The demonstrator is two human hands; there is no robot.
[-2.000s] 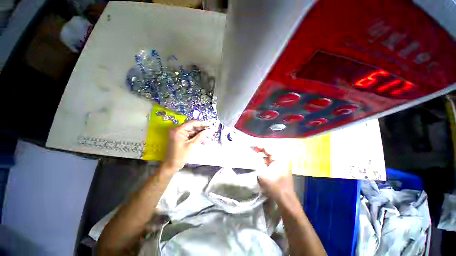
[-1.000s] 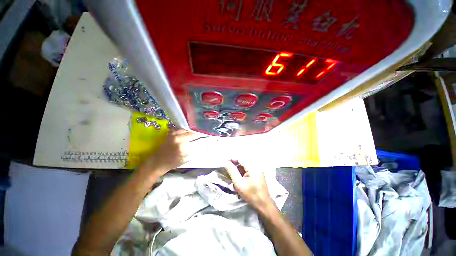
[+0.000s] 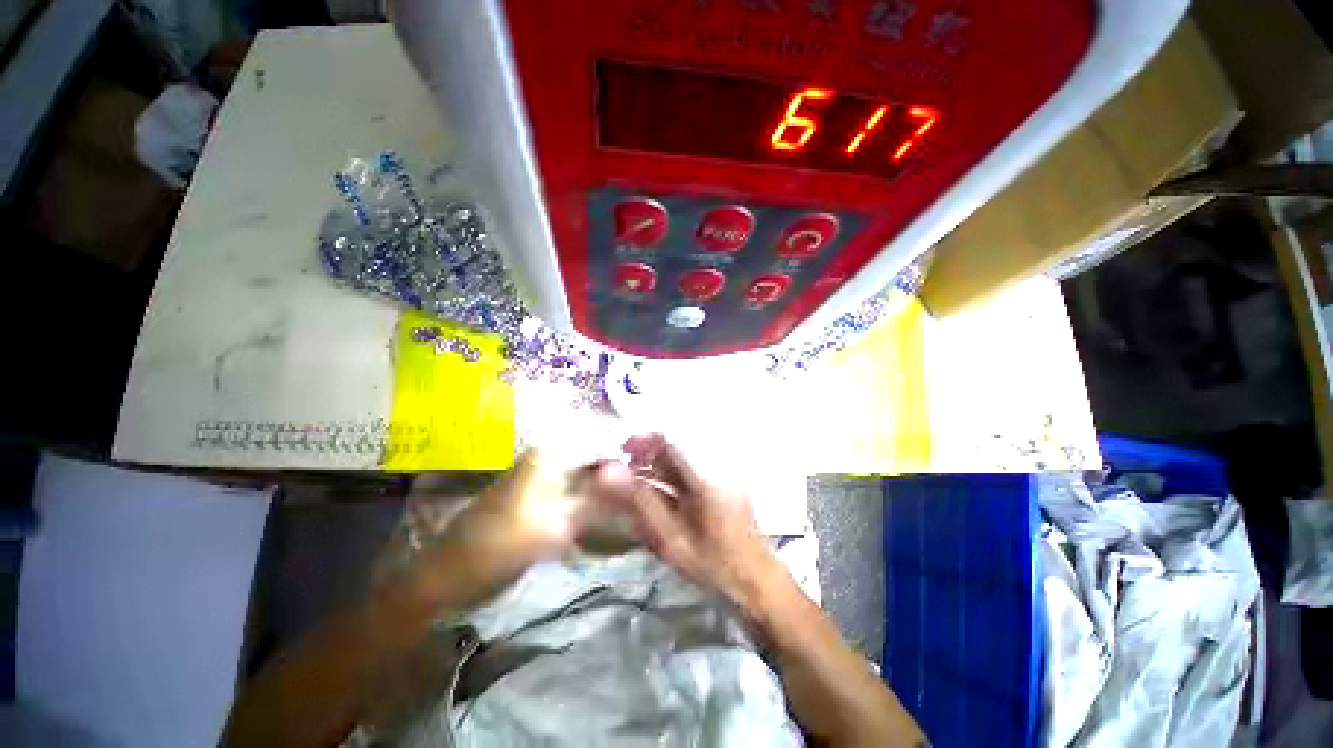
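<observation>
The pale grey-white garment [image 3: 614, 675] lies over my lap and reaches up to the table's front edge. My left hand [image 3: 504, 519] is blurred, at the table edge over the garment. My right hand [image 3: 687, 519] is beside it, fingers bent at the garment's upper part; glare hides what the fingertips hold. The servo button machine [image 3: 731, 190] hangs above with its red panel and a display reading 617. The die set [image 3: 621, 383] shows below the head, in front of the hands and not touched by them.
A heap of silver-blue button parts [image 3: 424, 256] lies left of the machine, and a second heap [image 3: 848, 333] right of it. A blue crate [image 3: 958, 614] with garments stands at the right. A cardboard box [image 3: 1089, 161] is behind. A side stand [image 3: 139, 585] is at lower left.
Both hands have drawn back from under the machine head to the table's front edge and closer together. The view has shifted, showing the right heap and die set. The display still reads 617.
</observation>
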